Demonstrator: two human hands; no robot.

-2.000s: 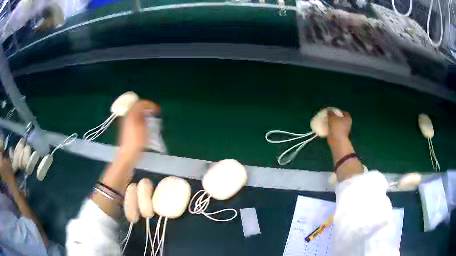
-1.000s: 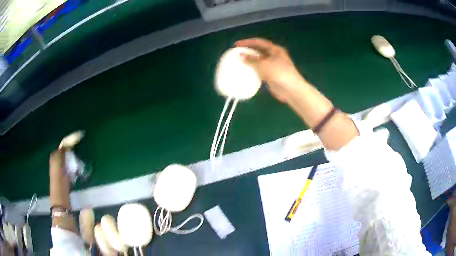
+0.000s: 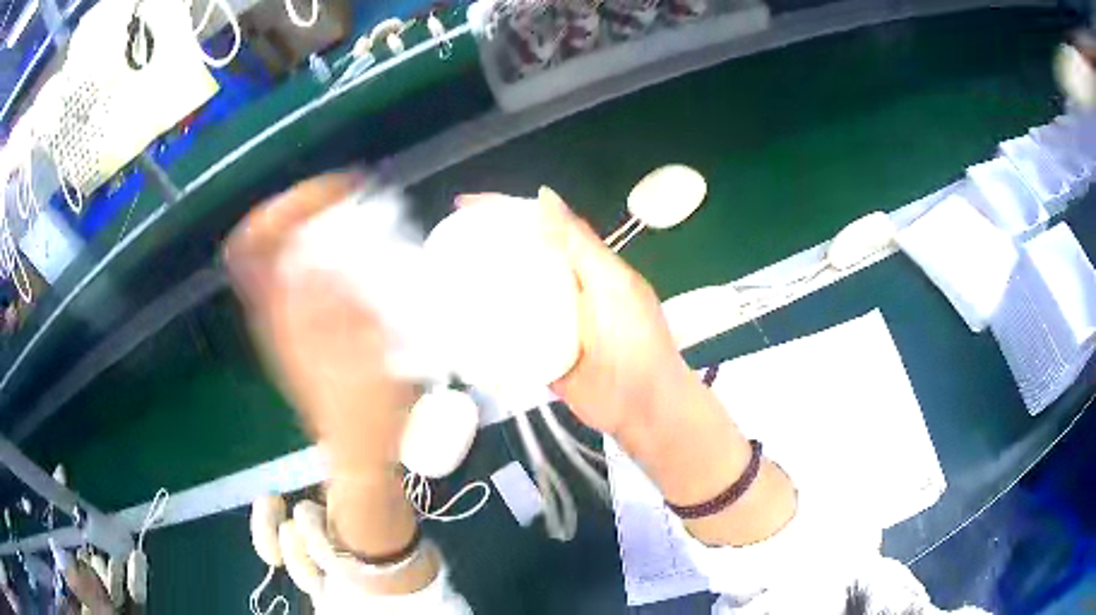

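Observation:
A cream moulded piece (image 3: 511,294) is in my right hand (image 3: 613,318), close to the camera and overexposed, with its cord loop hanging down. My left hand (image 3: 319,300) is blurred and holds a white cloth (image 3: 367,264) against the piece's left side. Another cream piece (image 3: 439,430) with a curled cord lies at the bench edge below my hands. A small pale block (image 3: 518,493) lies beside it. The printed sheet (image 3: 841,421) is partly covered by my right forearm.
Another corded piece (image 3: 667,197) lies on the green belt (image 3: 793,156). Pieces rest on the pale rail (image 3: 769,292). White trays (image 3: 974,264) stand at right. A grey parts tray (image 3: 625,60) is across the belt. A yellow perforated sheet (image 3: 132,108) and hanging cords are at upper left.
My right hand has brought the piece closer to the camera. My left hand has come from the far left to meet it with the cloth. The view has shifted.

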